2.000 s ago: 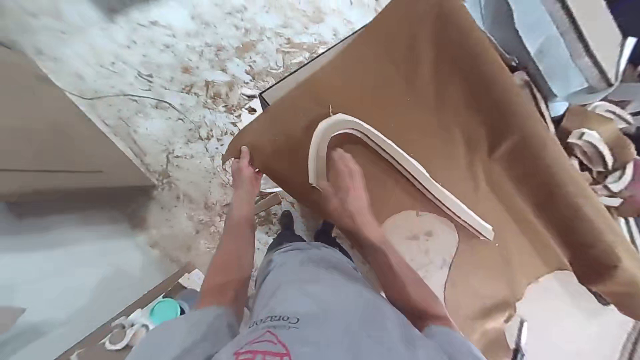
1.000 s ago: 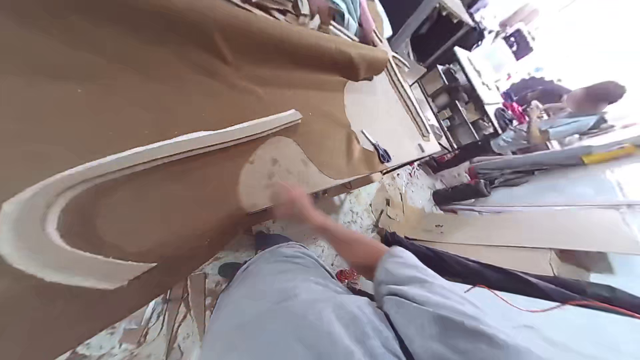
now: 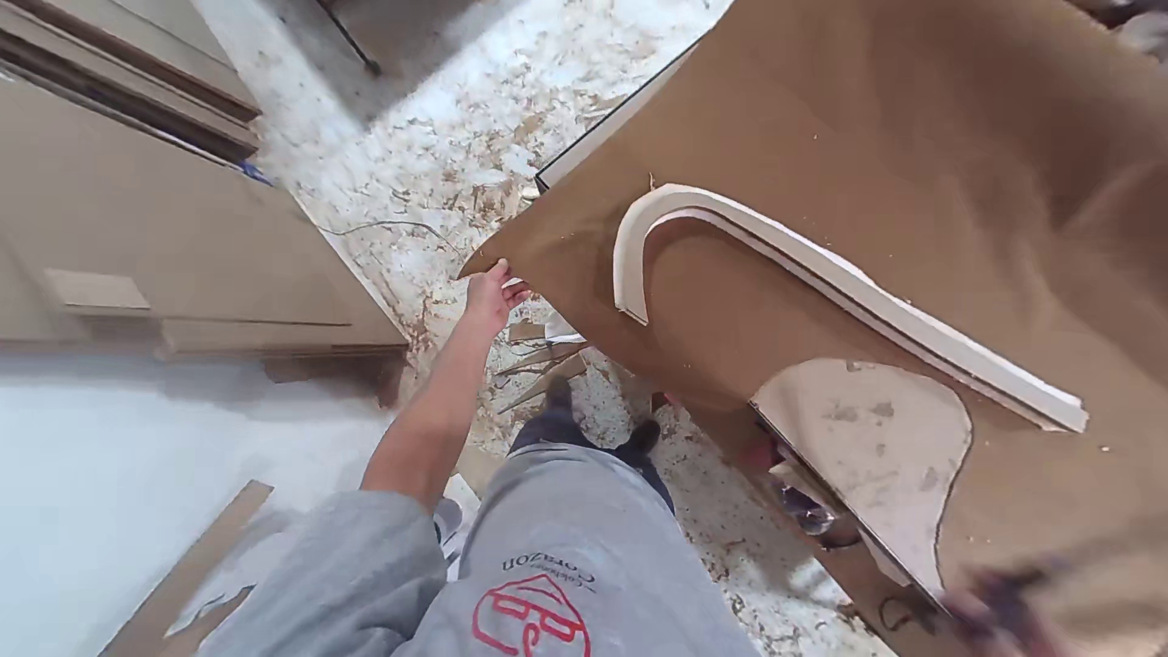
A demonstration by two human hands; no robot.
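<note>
My left hand [image 3: 493, 297] pinches the corner of a large brown sheet of fabric or leather-like material [image 3: 584, 255] at the left edge of the table. At the bottom right, my right hand [image 3: 999, 620] is blurred and grips a dark tool that looks like scissors [image 3: 1022, 579], over the sheet's near edge. A J-shaped strip of pale padded material [image 3: 803, 265] lies on the sheet. Between the two hands, a rounded cut-out in the sheet's near edge exposes a pale stained surface [image 3: 876, 438].
Large brown boards [image 3: 182, 237] stand at the left, above a white surface [image 3: 164, 456]. Scraps litter the floor [image 3: 438, 146]. A white table corner [image 3: 620, 119] shows beyond the sheet, and under the near edge are a few items partly hidden [image 3: 808, 511].
The scissors, which lay on the pale surface one second ago, now appear to be in my right hand. The view has swung right and back. My left hand is again at the sheet's corner.
</note>
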